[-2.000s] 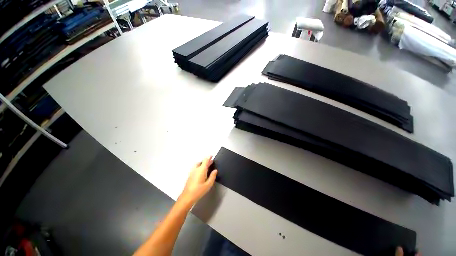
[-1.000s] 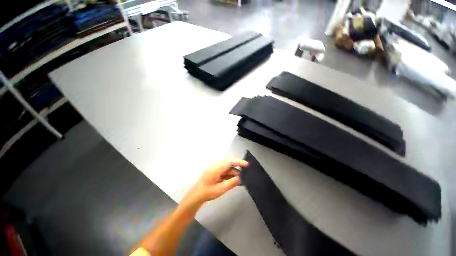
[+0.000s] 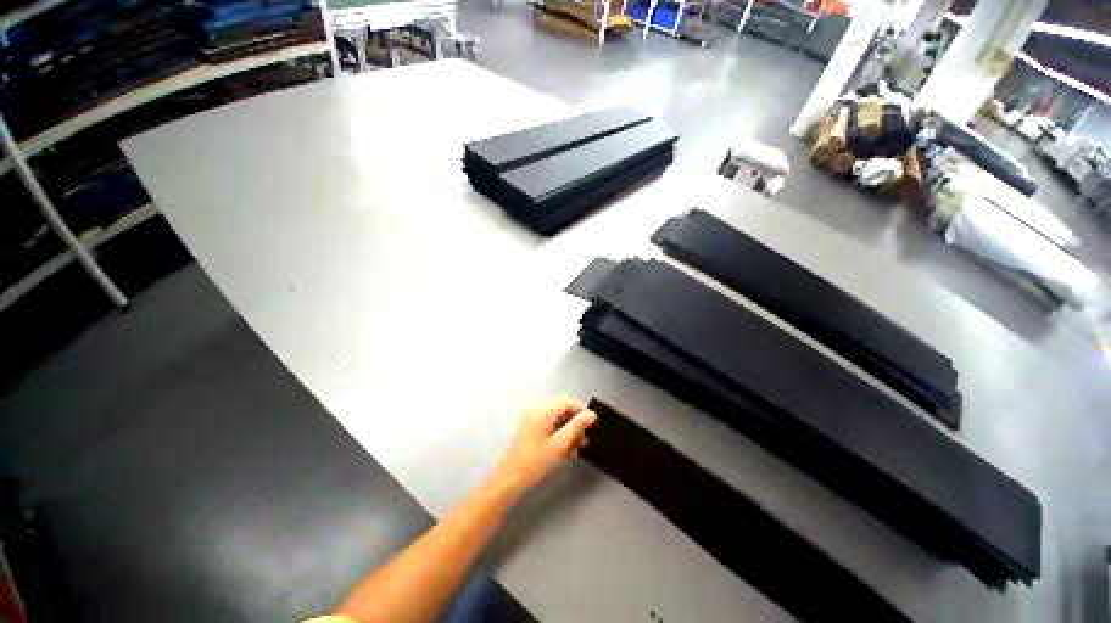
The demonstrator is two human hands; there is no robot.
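Observation:
My left hand [image 3: 554, 441] holds the near-left end of a single long black strip [image 3: 719, 517] between thumb and fingers. The strip runs from my hand down to the right over the light-grey table [image 3: 305, 243] and leaves the bottom edge of the picture. My right hand is out of the picture. A thick, uneven strip stack [image 3: 816, 402] lies just beyond the single strip. A thinner strip stack [image 3: 810, 304] lies behind it. A pair of strips tops another tall stack [image 3: 573, 164] at the table's far side.
Shelves with dark folded material [image 3: 158, 73] stand at the left, with a pale frame leg [image 3: 67, 231]. Grey floor shows below the table's curved edge. A white-topped stool-like object [image 3: 758, 161] is behind the table. Rolls [image 3: 871, 134] and white-wrapped bundles [image 3: 1017, 243] lie at the right.
The strip lay flat with both my hands at its ends; its left end was then lifted and bent, and now looks straighter. My right hand has left the view. The view has shifted.

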